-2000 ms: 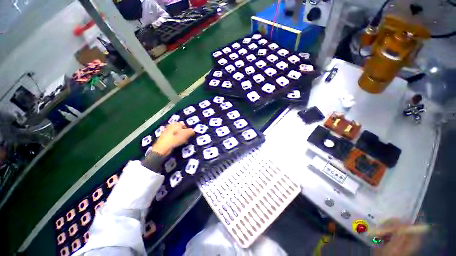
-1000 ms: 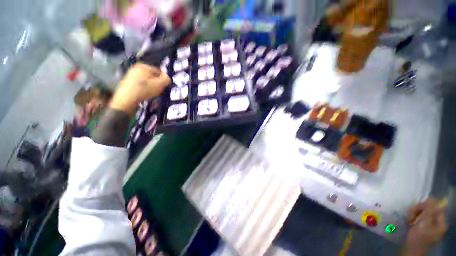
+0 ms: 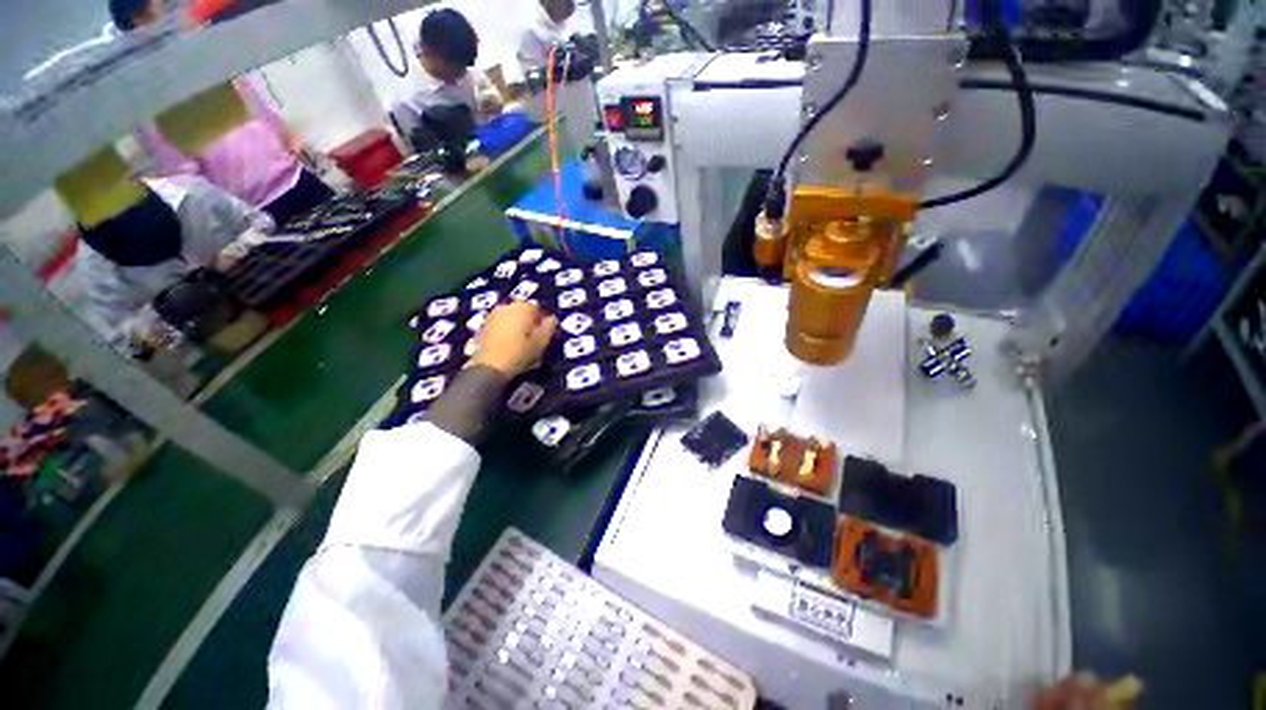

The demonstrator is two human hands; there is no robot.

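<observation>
My left hand (image 3: 514,340) is at the left edge of a black blister tray (image 3: 604,390) that holds white square housings, its fingers closed on that edge. This tray lies over other black trays stacked crookedly. The fingertips are partly hidden. My right hand (image 3: 1072,695) is cut off by the bottom edge at the right and blurred; the pale tip of the pick-up tool (image 3: 1123,688) sticks out of it. A cream small-parts tray (image 3: 555,631) with rows of narrow slots lies at the bottom centre, cut off by the edge.
On the white machine bed are orange and black fixture nests (image 3: 886,565), a white fixture plate (image 3: 822,610), a loose black block (image 3: 714,438) and metal fittings (image 3: 947,355). The orange press head (image 3: 830,291) hangs above. A blue box (image 3: 576,215) stands behind the trays. People sit at the back left.
My left hand has moved the blister tray from the near bench onto the crooked stack further back. The camera view has swung up and right. My right hand has moved down to the bottom edge.
</observation>
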